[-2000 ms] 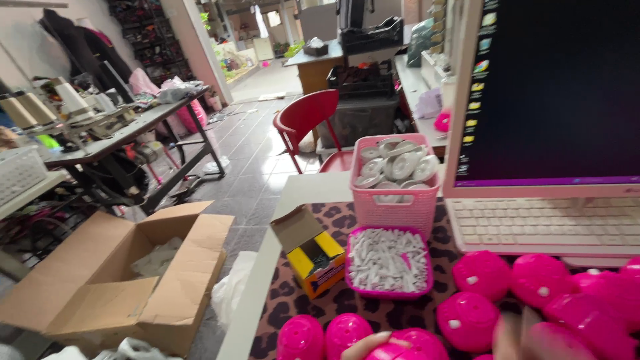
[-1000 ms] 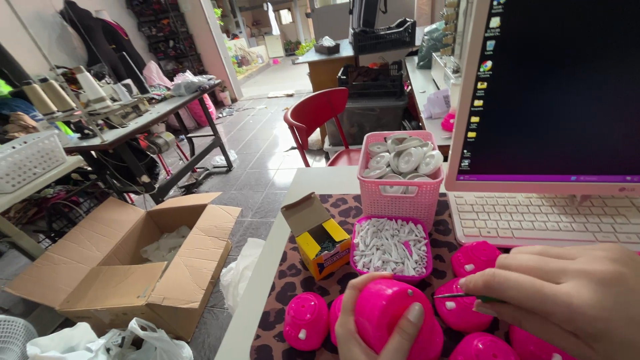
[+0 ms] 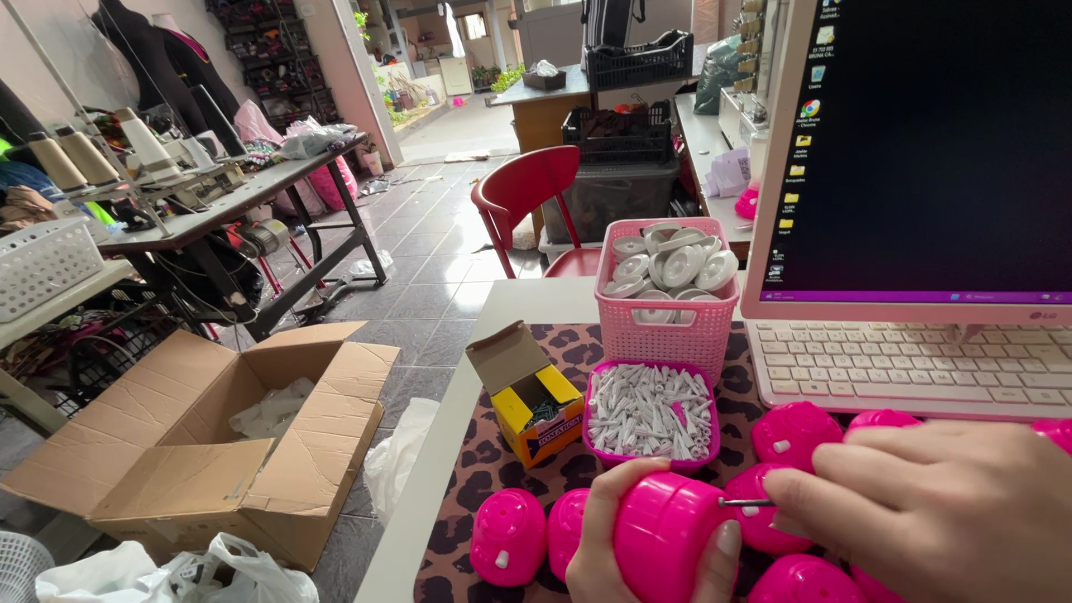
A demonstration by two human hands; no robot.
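Note:
My left hand (image 3: 603, 536) grips a glossy pink plastic body (image 3: 670, 536) at the bottom centre, tilted on its side. My right hand (image 3: 938, 502) pinches a thin dark metal shaft (image 3: 748, 502), perhaps a screw or a tool's tip, whose left end meets the side of that body. Similar pink bodies with small white pegs lie around both hands, one (image 3: 508, 536) to the left and one (image 3: 796, 434) above. Behind them are a magenta basket (image 3: 592, 419) of small white plastic pieces, an open yellow carton (image 3: 536, 419) of dark screws and a pink basket (image 3: 662, 339) of white discs.
A keyboard (image 3: 904, 360) and monitor (image 3: 913, 159) stand at the right. Left of the table sit an open cardboard box (image 3: 201, 452) and white plastic bags (image 3: 167, 578) on the floor. A red chair (image 3: 523, 197) is behind the table, and a sewing table (image 3: 226, 201) is at the left.
Since one second ago, my right hand has brought the thin shaft against the pink body in my left hand. Two seconds ago the hands were lower, mostly at the frame's bottom edge.

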